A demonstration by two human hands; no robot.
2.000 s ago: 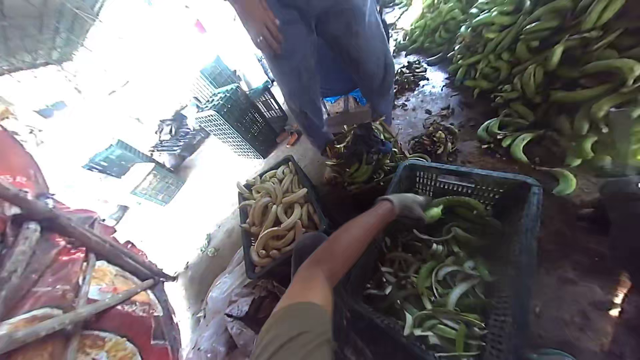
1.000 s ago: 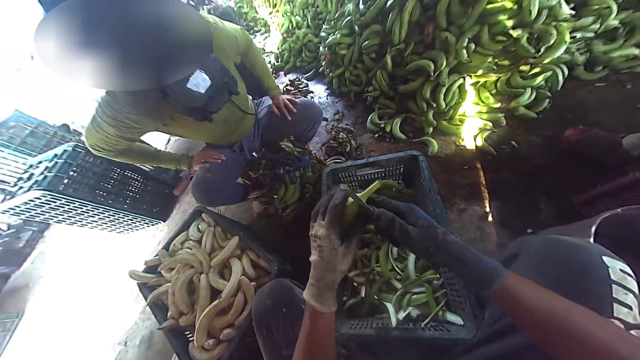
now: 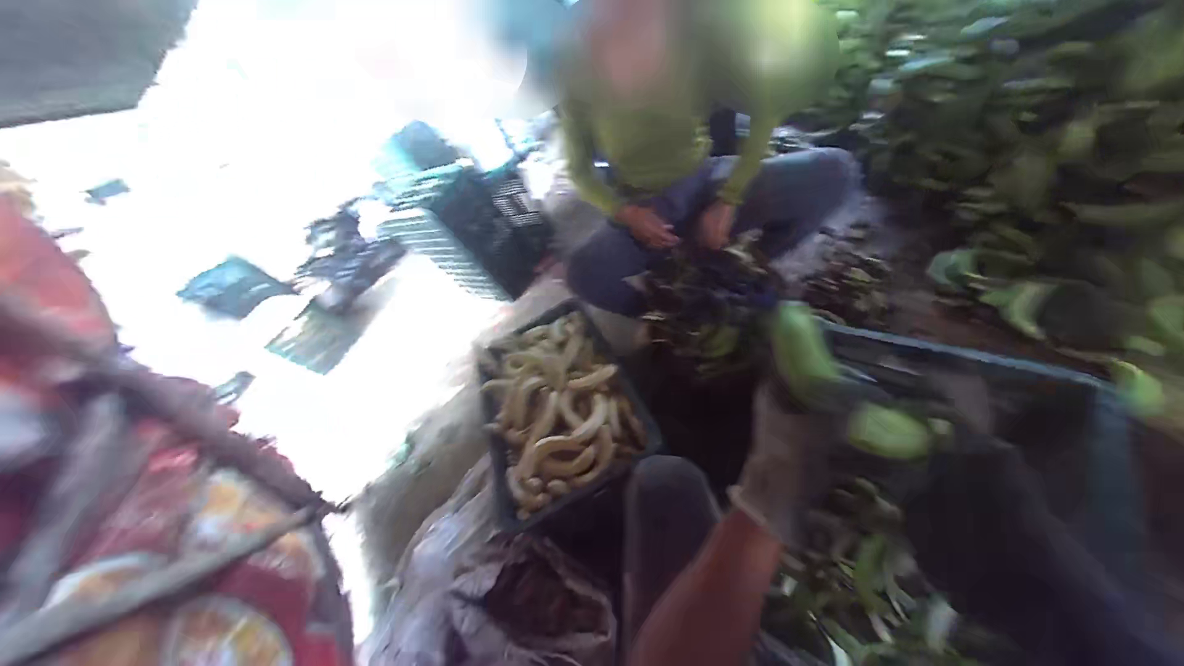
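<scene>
My left hand [image 3: 786, 453], in a pale glove, grips a green banana or plantain [image 3: 803, 351] above the near crate. Close to its right is a second green piece [image 3: 888, 433]; blur hides whether the two are joined. My right hand [image 3: 962, 481], in a dark glove, is a dark smear beside them, and its fingers and anything in them cannot be made out. Under both hands, green peels [image 3: 869, 573] lie in a large dark plastic crate [image 3: 1101, 444]. Left of my knee, a smaller crate [image 3: 507, 481] holds peeled pale fruit [image 3: 564, 425].
Opposite me a co-worker [image 3: 647, 148] sits with both hands at a dark heap of scraps [image 3: 712, 296]. Green fruit [image 3: 1045, 166] is piled at the right. Stacked crates [image 3: 472, 222] stand behind. A wooden pole [image 3: 157, 573] crosses red printed sheeting at the left.
The co-worker's hands have moved from the knees to the scraps between the legs. My hands have drawn slightly apart since one second ago. The view has swung and is heavily blurred.
</scene>
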